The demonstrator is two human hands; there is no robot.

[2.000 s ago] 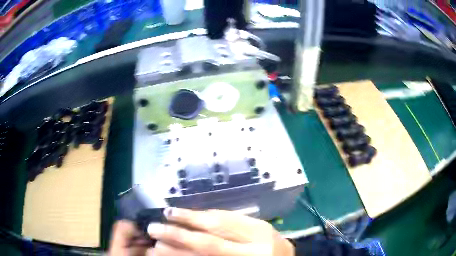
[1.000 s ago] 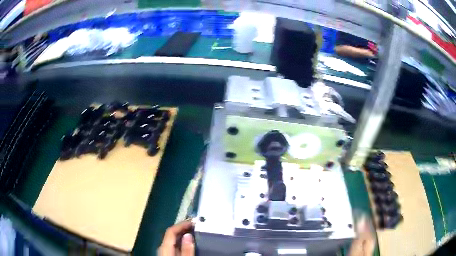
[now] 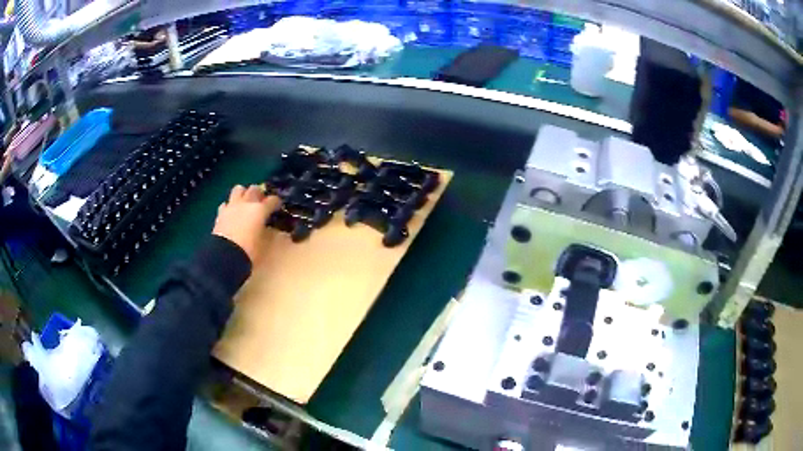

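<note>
My left hand, in a dark sleeve, reaches to the left edge of the group of black bodies on the left cardboard sheet. Its fingertips are at the nearest body; whether they grip it cannot be told. One black body lies in the silver press fixture, its wide head at the dark opening of the yellow-green plate, beside a white disc. My right hand is not in view.
A rack of black parts stands at the far left. A row of black bodies lies at the right edge. A metal post stands right of the fixture. Another person's arm shows at the back right.
The view has turned left. My left hand has moved from the fixture's front left corner to the bodies on the left cardboard. My right hand has gone out of view. The body in the fixture remains there.
</note>
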